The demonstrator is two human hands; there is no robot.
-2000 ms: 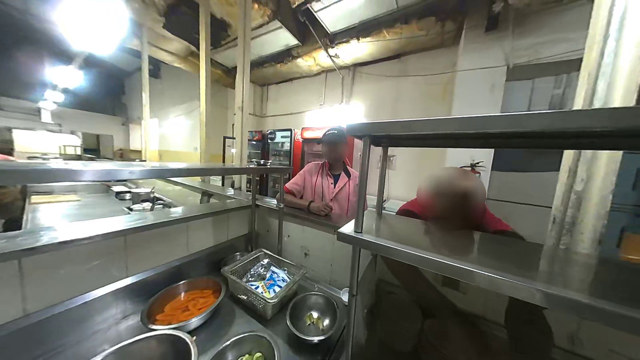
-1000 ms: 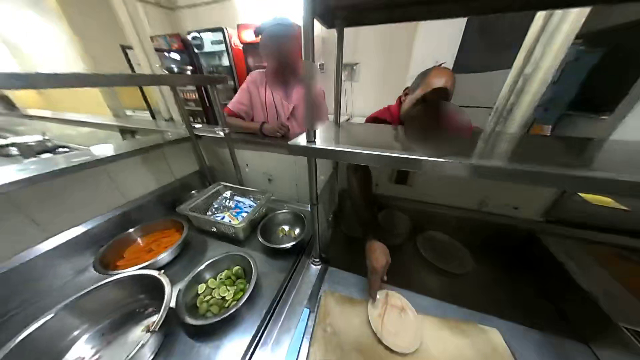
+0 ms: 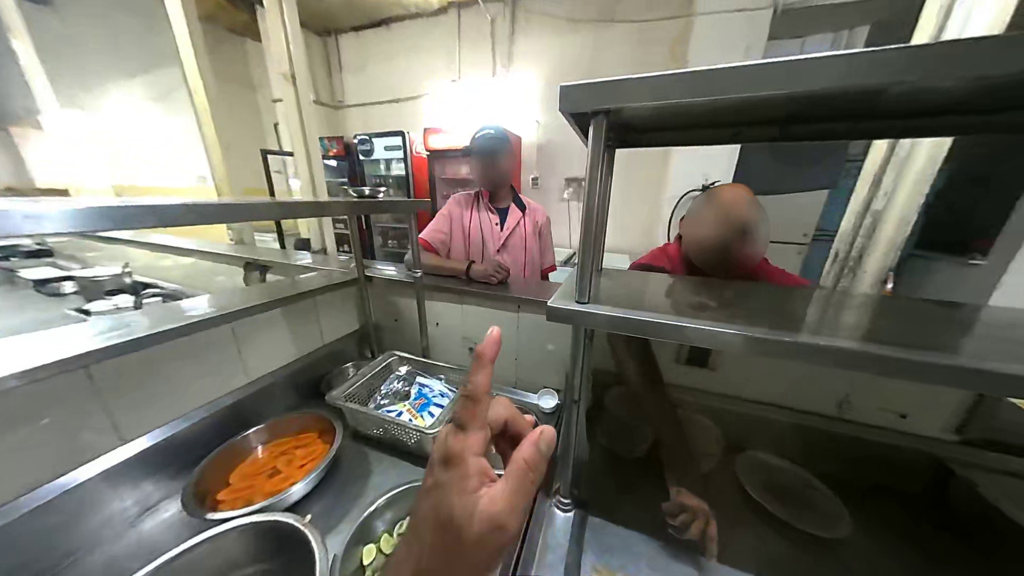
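Observation:
My left hand (image 3: 484, 464) is raised at the lower middle of the view, its index finger pointing up, its thumb apart and another finger curled. Nothing is held in it. It partly covers a perforated metal basket (image 3: 360, 400) containing blue-and-white packets (image 3: 420, 398). Below and left of the hand, cut limes (image 3: 386, 544) lie in a metal bowl (image 3: 360, 524), partly hidden by the hand. A steel bowl (image 3: 196, 484) of orange sliced vegetables, likely carrots (image 3: 276, 472), stands further left. My right hand is out of view.
A large metal bowl (image 3: 240, 552) sits at the lower left edge. Steel shelving (image 3: 584, 208) rises on the right. Behind the counter, one person (image 3: 492, 232) leans on the ledge; another person (image 3: 724, 240) reaches an arm under the shelf, near an oval plate (image 3: 792, 492).
My left hand has come into view with its index finger raised. The other worker's hand no longer touches the pale plate seen one second ago. The view has shifted.

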